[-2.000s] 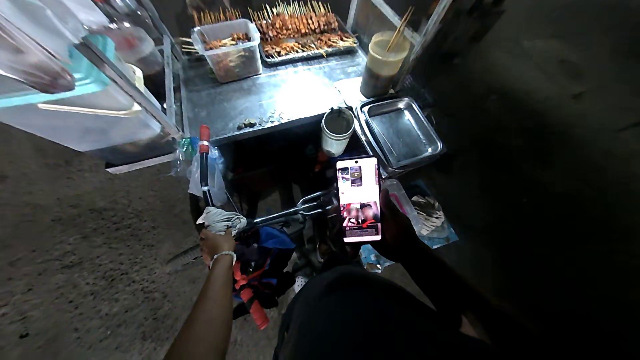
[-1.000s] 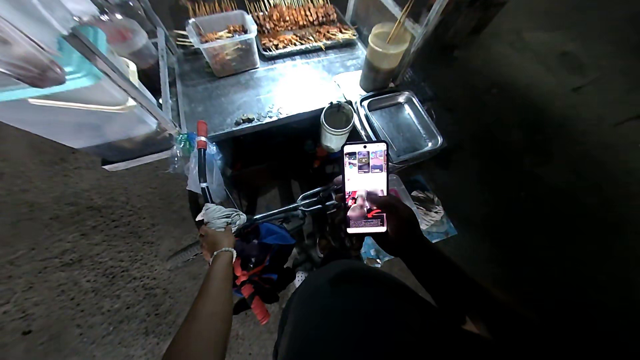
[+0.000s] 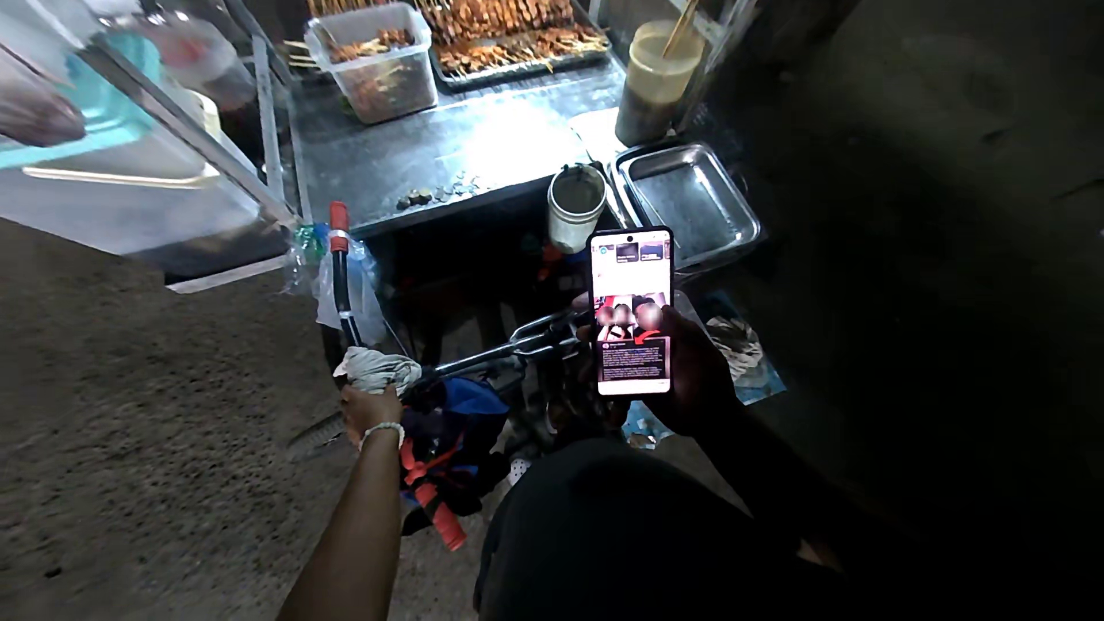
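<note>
My right hand [image 3: 699,379] holds a lit smartphone [image 3: 631,280] upright, screen toward me, with pictures and text on it. A beaded bracelet circles the wrist of my left hand [image 3: 369,410], which is closed at a pale cloth [image 3: 379,369] wrapped on a dark handlebar [image 3: 343,297]. Whether the fingers grip the cloth, the bar or both is hard to tell. The bar has a red grip [image 3: 338,216] at its upper end. Below the cloth hangs a dark and blue bag [image 3: 466,405] beside another red grip [image 3: 442,517].
Ahead stands a metal cart top [image 3: 379,164]. It bears a plastic tub [image 3: 388,82] of skewers, a tray [image 3: 517,65] of skewered meat and a tall container [image 3: 660,78] of brown liquid with sticks. A white can [image 3: 576,211] and a steel pan [image 3: 690,198] sit at its near edge.
The phone's screen content has shifted. My right thumb lay over the screen one second ago and is now at its edge. My left hand has stayed at the cloth.
</note>
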